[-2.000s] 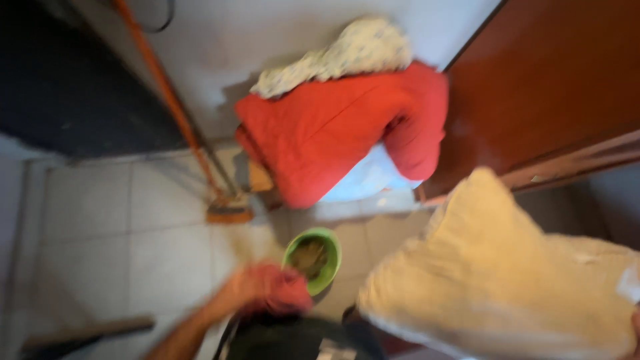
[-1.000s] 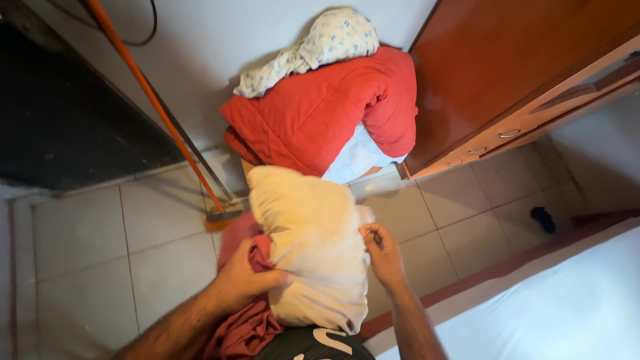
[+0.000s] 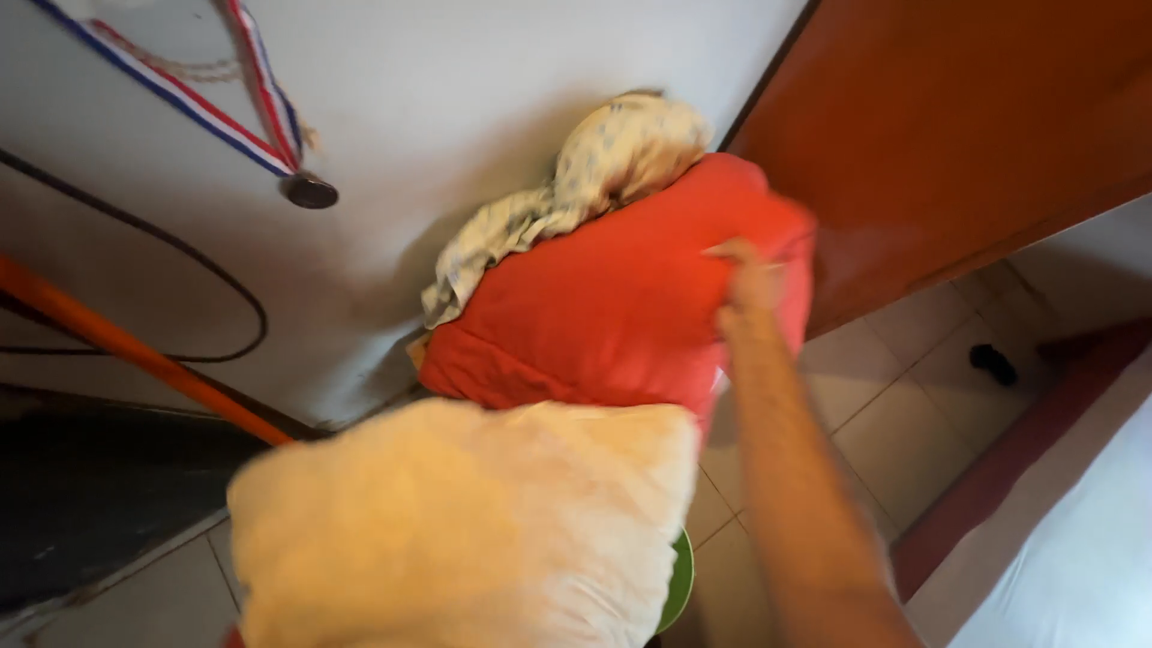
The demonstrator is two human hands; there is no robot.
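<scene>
My right hand (image 3: pixel 751 279) reaches forward onto the right part of a red comforter (image 3: pixel 585 315), its fingers blurred and spread against the cloth. Whether they grip the cloth is unclear. A patterned cream cloth (image 3: pixel 630 148) lies bunched along the comforter's back edge, by the wall. A cream, yellow-stained pillow (image 3: pixel 450 531) fills the lower middle, in front of the comforter. My left hand is not visible. A sliver of red shows at the pillow's lower left edge.
A green bucket (image 3: pixel 679 585) stands partly behind the pillow. An orange pole (image 3: pixel 144 360) leans at the left, near a hanging medal (image 3: pixel 309 191) and a dark cable (image 3: pixel 243 297). Wooden furniture (image 3: pixel 945 135) stands at the right, with a dark small object (image 3: pixel 993 364) on the floor and a white-covered surface (image 3: pixel 1071 540).
My right hand has left the pillow and moved forward to the red comforter. My left hand, seen earlier at the pillow with reddish cloth, is out of sight. The view has come closer to the wall.
</scene>
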